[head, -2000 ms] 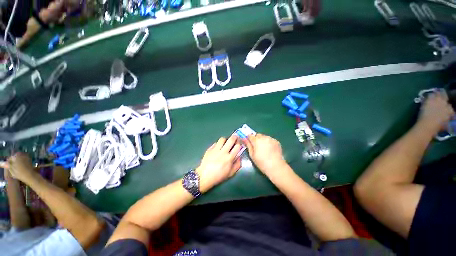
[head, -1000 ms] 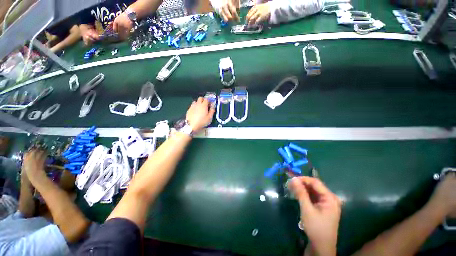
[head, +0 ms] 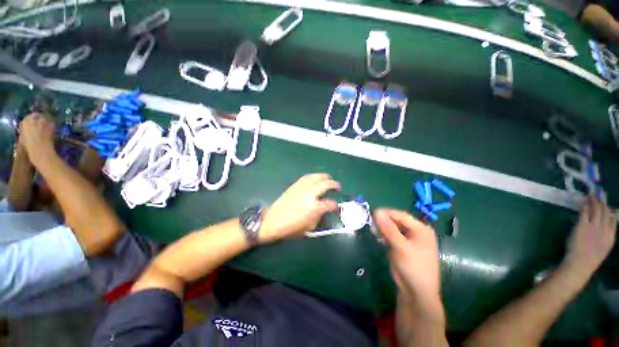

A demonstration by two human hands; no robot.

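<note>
A white looped housing (head: 354, 215) lies on the green bench in front of me, its block end to the right, with a little blue at that end. My left hand (head: 304, 207) holds it, the fingers over its loop. My right hand (head: 406, 237) is just right of the block end, thumb and fingertips together around a small greyish piece, too blurred to name. A small heap of blue batteries (head: 432, 198) lies beyond my right hand. A small ring (head: 360, 272) lies on the bench below the housing.
A pile of white housings (head: 159, 162) and a heap of blue batteries (head: 117, 122) lie to the left. Beyond the white edge strip (head: 407, 159), three fitted housings (head: 368, 108) sit side by side on the belt among scattered ones. A neighbour's hand (head: 592, 234) is at right; another neighbour works at left.
My left hand has come back from the belt to a housing on the bench. My right hand has moved from beside the batteries to that housing. The view has turned.
</note>
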